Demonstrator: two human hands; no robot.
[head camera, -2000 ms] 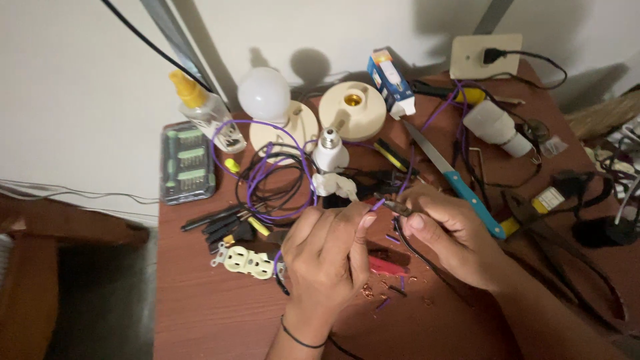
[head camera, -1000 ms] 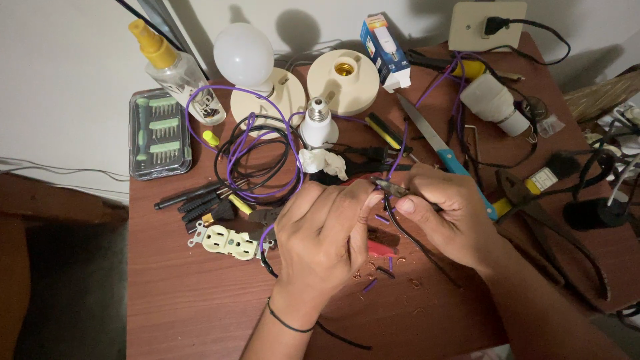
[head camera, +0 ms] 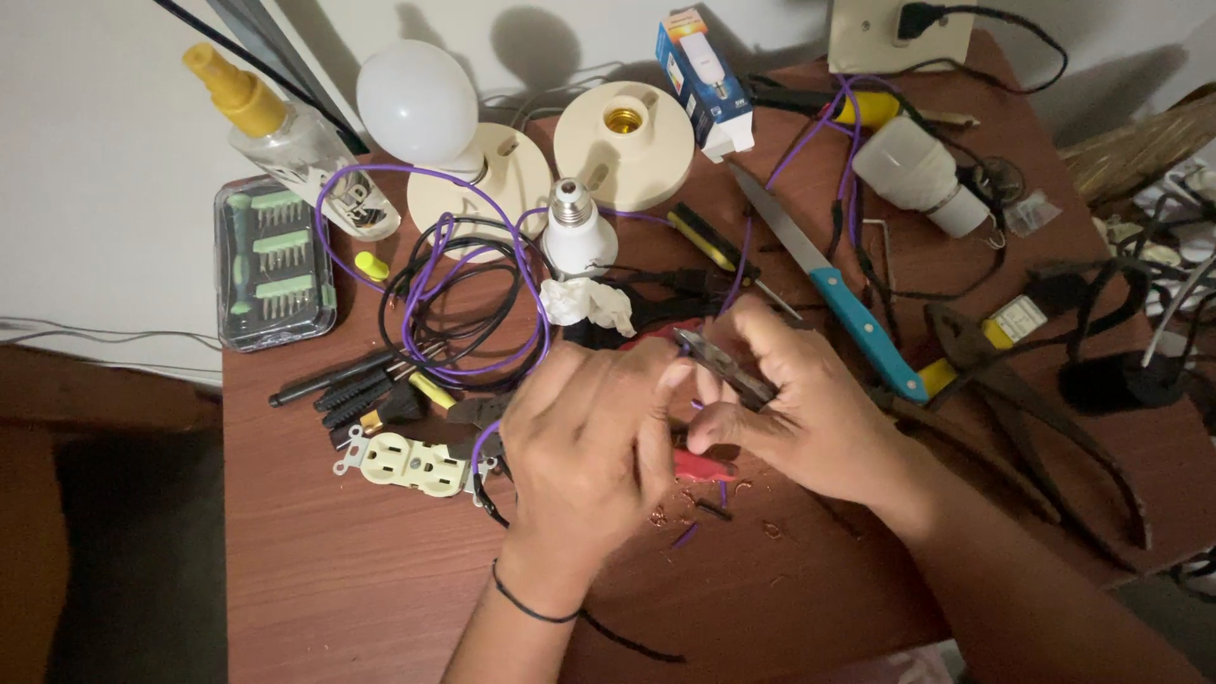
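My left hand (head camera: pixel 589 437) is closed on wire, its end mostly hidden between the fingertips; purple and black wire (head camera: pixel 486 442) comes out at the left of the hand. In my right hand (head camera: pixel 803 404) is a small dark metal tool (head camera: pixel 727 368), which looks like cutters or pliers, its tip touching or very near the left fingertips. Red handles (head camera: pixel 705 466) of another tool show under my hands. Copper scraps (head camera: pixel 771 528) and bits of purple insulation (head camera: pixel 684 535) lie just below. A duplex outlet (head camera: pixel 414 464) lies left of my left hand.
Coiled purple and black wire (head camera: pixel 465 304), a bulb (head camera: pixel 579 237) and two lampholders (head camera: pixel 622 171) are behind my hands. A knife with a teal handle (head camera: pixel 869 332) and a leather-like strap (head camera: pixel 1007 418) lie at right. A bit set (head camera: pixel 275 266) and spray bottle (head camera: pixel 313 161) stand at left.
The dark tool shows more plainly in my right hand now, angled toward the left fingertips. The black wire seen hanging below my right hand a second ago is no longer visible there.
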